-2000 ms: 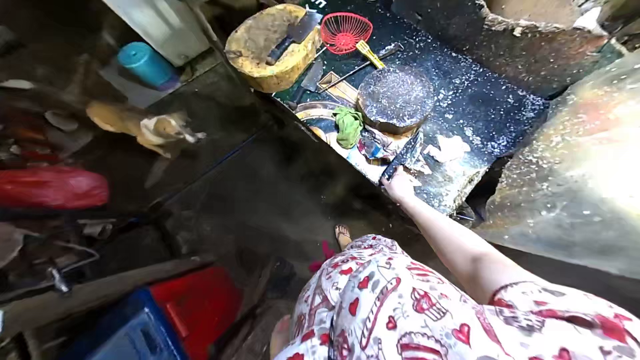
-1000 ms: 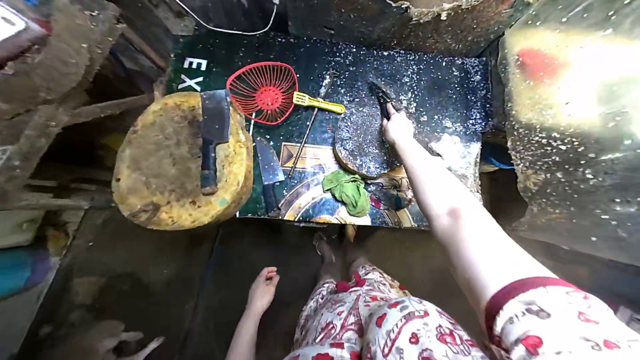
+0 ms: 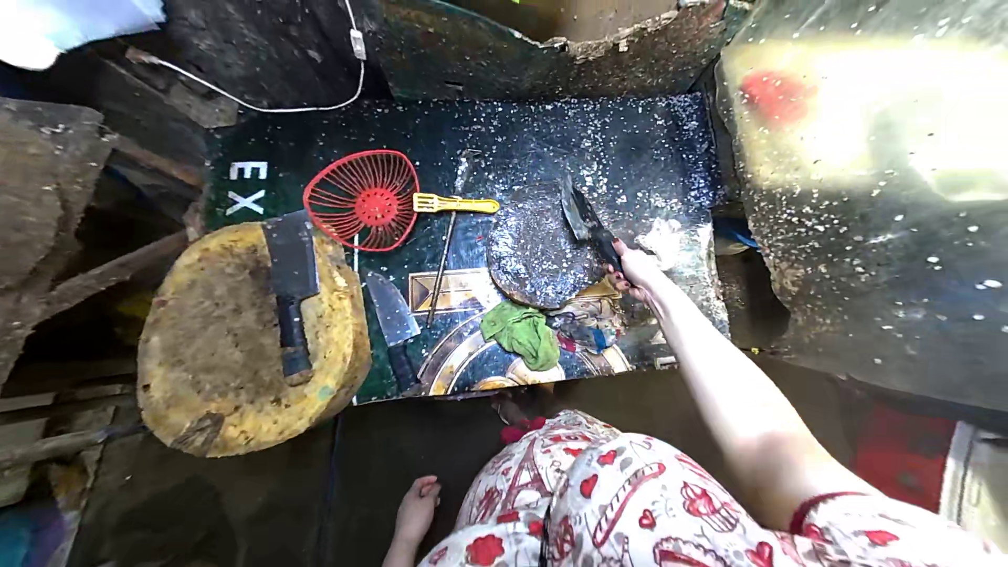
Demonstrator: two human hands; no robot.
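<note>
My right hand [image 3: 634,269] is closed round the black handle of a knife [image 3: 581,214], whose dark blade lies over the right part of a round chopping block [image 3: 539,248] covered in pale flecks. My left hand [image 3: 417,504] hangs low beside my clothing, fingers loosely curled, apart from everything on the table. A green cloth [image 3: 523,335] touches the near edge of the block, with a crumpled plastic bag [image 3: 587,324] to its right. Left of these lies a second knife [image 3: 392,311]. A cleaver [image 3: 293,268] rests on the large yellowish wooden block [image 3: 213,331].
A red plastic basket [image 3: 376,206] with a yellow handle [image 3: 457,205] lies across a thin metal rod [image 3: 442,268]. White scraps [image 3: 665,242] sit right of the small block. A white cord [image 3: 260,109] runs behind the table, and a flecked sheet [image 3: 866,236] stands at the right.
The view has swung round to the table since two seconds ago. Over the last second the knife in my right hand has come over the flecked block. My left hand stays low.
</note>
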